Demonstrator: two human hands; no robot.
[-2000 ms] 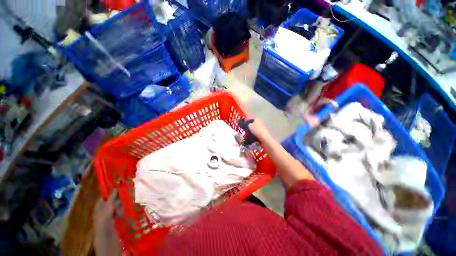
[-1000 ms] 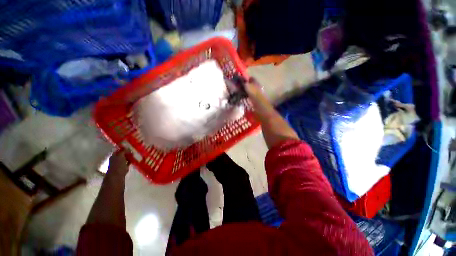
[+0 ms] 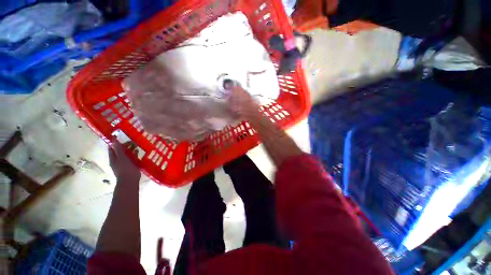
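The red plastic basket is tilted in front of my body, above the floor. Off-white fabric pieces lie in it in a stack. A small white ring with a dark centre lies on the cloth. My right hand reaches over the near rim, its fingertips at the ring; whether they grip it cannot be told. My left hand holds the basket's near left rim. A dark item with a pink band hangs on the basket's right rim.
Blue crates stand at the right, with plastic over them. A blue crate with pale bags is at the upper left. A wooden frame and another blue crate are at the lower left. An orange stool edge is at the top.
My right hand has left the basket's right rim and moved to the ring on the cloth. The basket looks larger and closer. My left hand still holds the rim.
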